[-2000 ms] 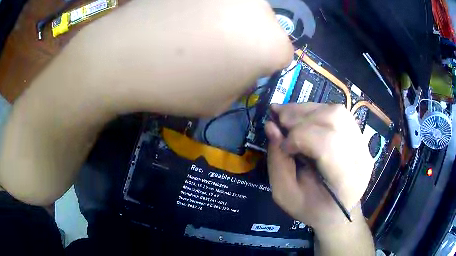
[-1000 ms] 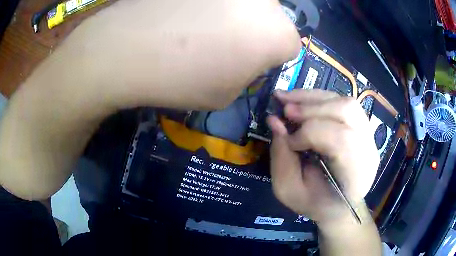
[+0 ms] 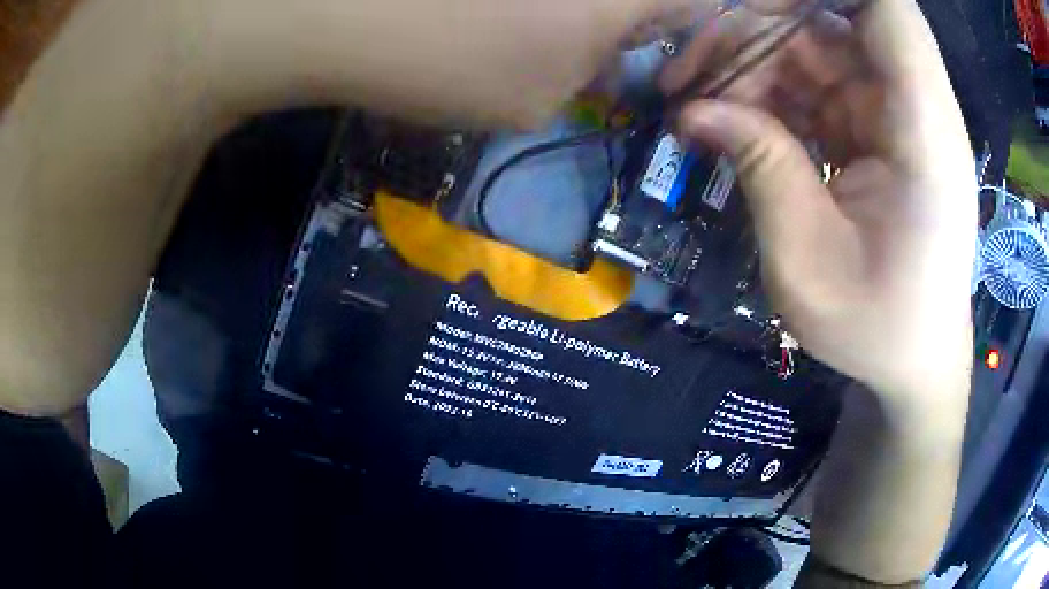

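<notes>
An opened laptop lies in front of me, its battery pack [image 3: 541,368] with white print nearest me. An orange-yellow tape patch [image 3: 506,265] lies along the battery's far edge. A black cable [image 3: 489,190] curves over the grey area beyond the tape. My right hand [image 3: 845,173] is raised over the laptop's right part, palm partly turned left, blurred, with a thin dark double-stranded object [image 3: 759,52], tweezers or cable, across its fingers. My left forearm crosses the upper left. My left hand [image 3: 661,29] is at the top edge, cut off and blurred; its fingers are unclear.
A small white desk fan [image 3: 1015,255] stands at the right, with a red light [image 3: 993,359] below it. A module with a blue-white label [image 3: 665,170] shows between my hands. Red wires [image 3: 1032,35] are at the upper right. Small connectors with thin wires [image 3: 786,345] lie beside the battery.
My right hand has moved up and opened out from its pinching pose, uncovering the battery's right part. The laptop sits higher in view. The tool end at my right wrist no longer shows there.
</notes>
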